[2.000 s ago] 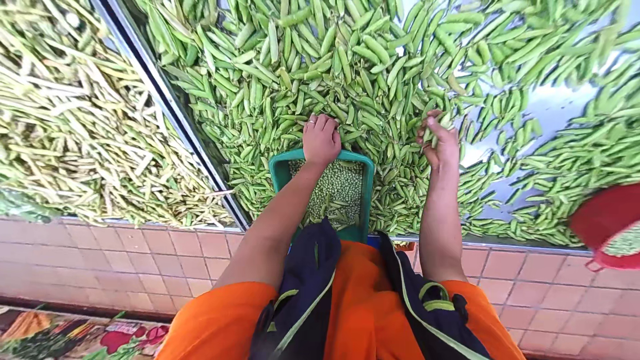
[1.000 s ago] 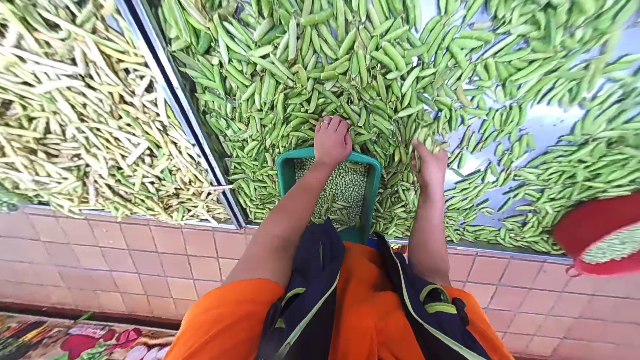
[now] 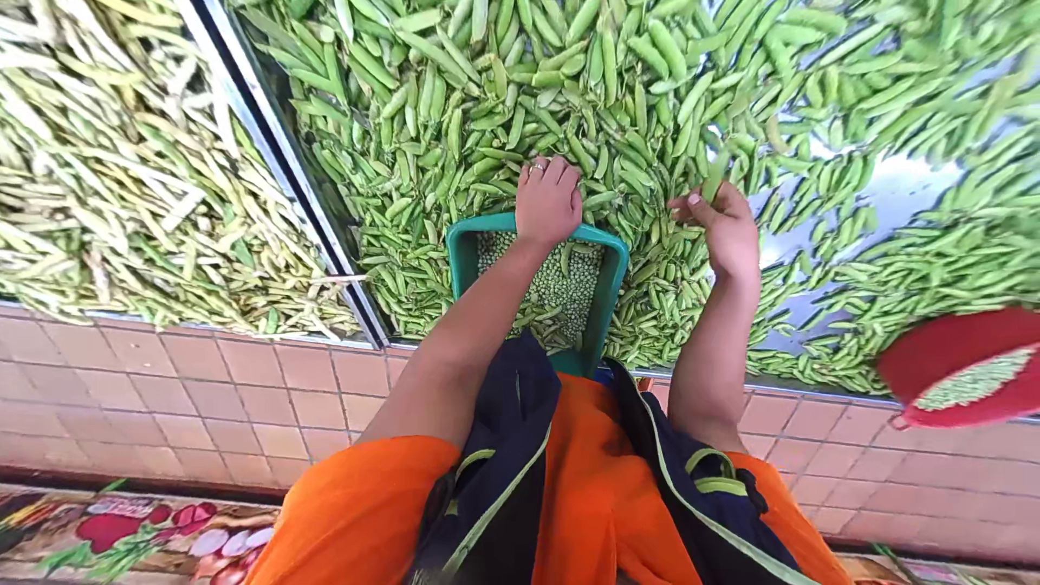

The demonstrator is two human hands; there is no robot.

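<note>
My left hand (image 3: 549, 199) lies at the far rim of a green plastic container (image 3: 617, 260), its fingers curled over the pods just beyond; whether it grips anything is hidden. Shelled green peas (image 3: 569, 284) and a few pod pieces fill the container's floor. To the right, my right hand (image 3: 723, 215) holds a green pea pod (image 3: 716, 175) upright between thumb and fingers, above the loose pea pods (image 3: 658, 49) spread over the metal counter.
A metal divider (image 3: 276, 154) separates the pea pods from longer, yellowish bean pods (image 3: 122, 162) on the left. At the right edge, a red plastic container (image 3: 959, 357) with shelled peas rests by the counter's front. Pink wall tiles (image 3: 244, 382) run below.
My right hand now holds up a green pod; one second ago no pod showed clearly in it. My left hand remains at the green container's far rim.
</note>
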